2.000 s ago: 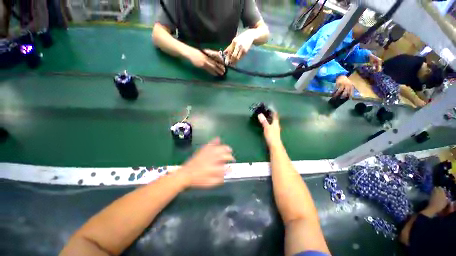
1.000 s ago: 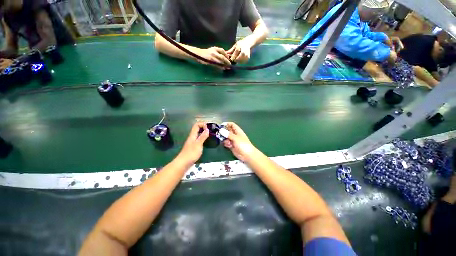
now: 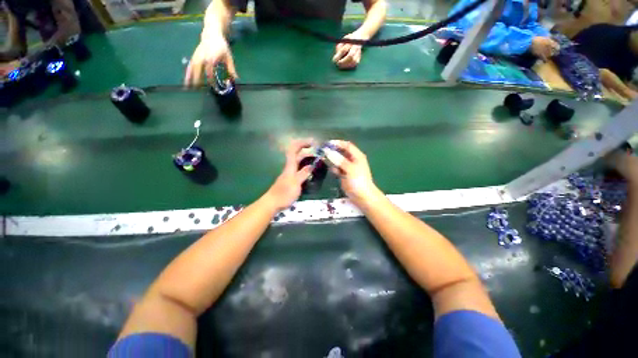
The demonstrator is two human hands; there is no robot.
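Note:
A black housing (image 3: 314, 173) stands on the green belt near the white rail, between my hands. My left hand (image 3: 296, 168) grips its left side. My right hand (image 3: 348, 165) holds a small blue-white circuit board (image 3: 323, 151) at the housing's top, with a white finger cot on one fingertip. Whether the board sits inside the housing is hidden by my fingers. A partly assembled unit (image 3: 189, 160) with a pale wire sticking up stands to the left on the belt.
Another unit (image 3: 130, 103) stands further left. A person opposite has a hand over a unit (image 3: 226, 96). Black housings (image 3: 518, 103) lie at the right. Loose wired boards (image 3: 570, 217) heap beyond the slanted white post. Dark dots lie along the white rail (image 3: 133, 224). A black cable crosses above.
My right hand brought the housing back from the right, and both hands now meet at it. The units on the belt have shifted left. The person opposite has reached to a unit.

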